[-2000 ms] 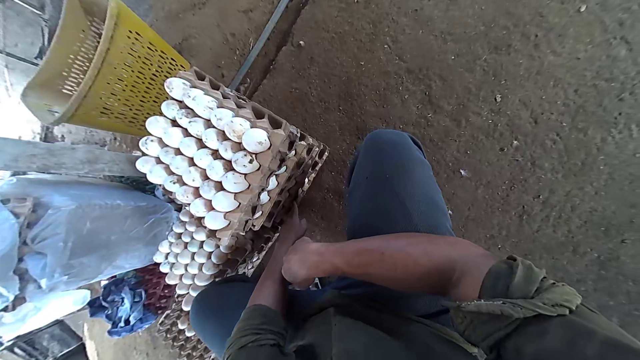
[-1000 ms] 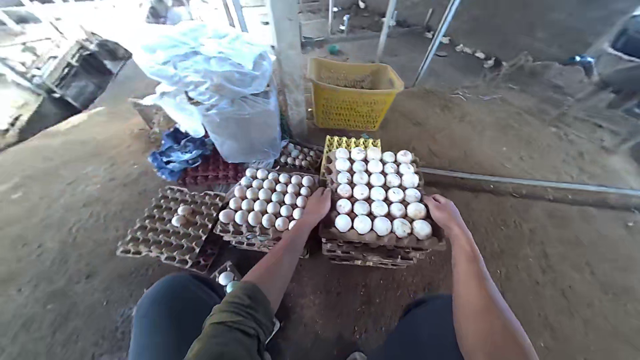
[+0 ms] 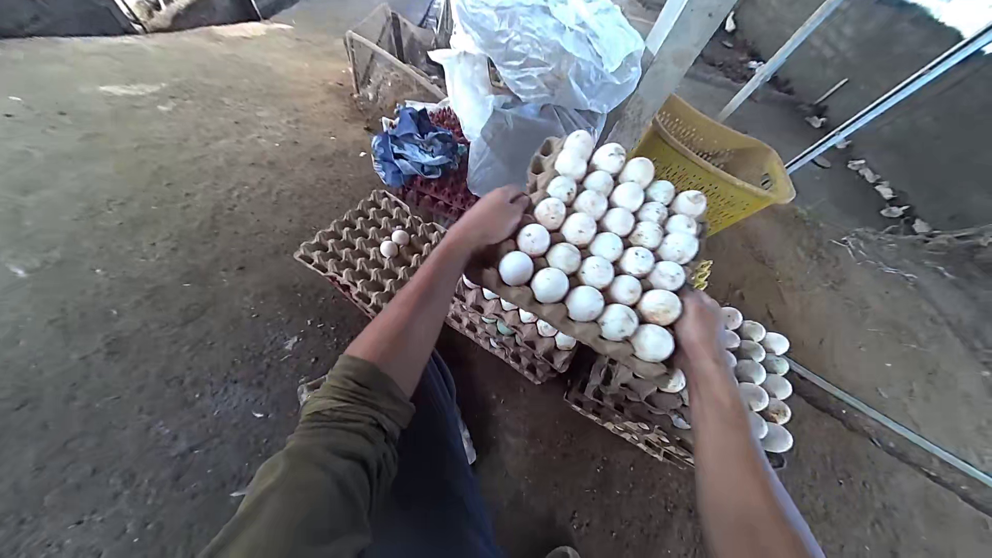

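Between my two hands is a cardboard egg tray (image 3: 535,304) filled with white, partly speckled eggs (image 3: 607,246). My left hand (image 3: 496,217) grips its left edge, and my right hand (image 3: 697,322) grips its right edge. The tray is tilted and held above two stacks. Under its left part lies a stack of egg trays (image 3: 511,349) with eggs; at the lower right stands another stack (image 3: 628,426), with white eggs (image 3: 752,372) showing on top, partly hidden by my right arm. Left of them is a nearly bare cardboard tray (image 3: 349,248) with two small eggs (image 3: 394,243).
A yellow perforated plastic basket (image 3: 697,174) stands behind, beside a post (image 3: 670,58). Clear plastic bags (image 3: 550,54) and a crumpled blue cloth (image 3: 418,147) rest near red egg trays (image 3: 442,194). A wire-sided crate (image 3: 391,58) is at the back. A metal rail (image 3: 891,422) crosses the ground at right.
A full tray of eggs has been lifted from the right stack and moved left, over the space between the stacks. The view has swung strongly since the earliest frame.
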